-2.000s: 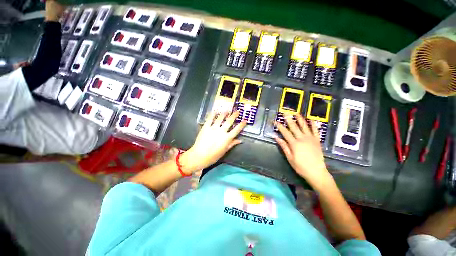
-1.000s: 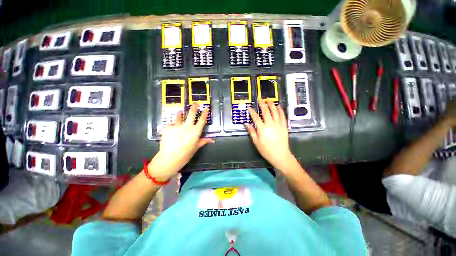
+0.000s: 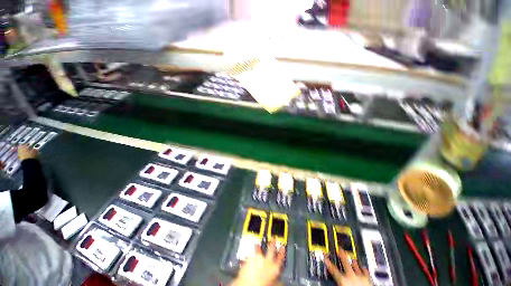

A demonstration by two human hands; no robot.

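Note:
A clear blister tray (image 3: 230,246) holds phones in two rows. Four yellow-bordered keypad phones in the back row have white, lit screens, such as this phone (image 3: 285,183). Four in the near row have dark screens, such as this phone (image 3: 317,237). Two phones lie face down at the right end, one being this phone back (image 3: 376,257). My left hand (image 3: 259,267) rests with spread fingers over the keypads of the near-left pair. My right hand (image 3: 348,270) rests likewise over the near-right pair. Both hands are cut off by the bottom edge.
Another tray of white phone backs (image 3: 168,233) lies left. White rectangles (image 3: 66,218) and a co-worker's hand (image 3: 25,152) are farther left. A desk fan (image 3: 427,191) and red sticks (image 3: 419,257) are right. A green belt (image 3: 224,131) runs behind, with a yellow perforated sheet (image 3: 266,86) above.
The view has tilted up, bringing the belt and shelf into sight and moving the tray low in the picture. Both hands remain over the near-row keypads.

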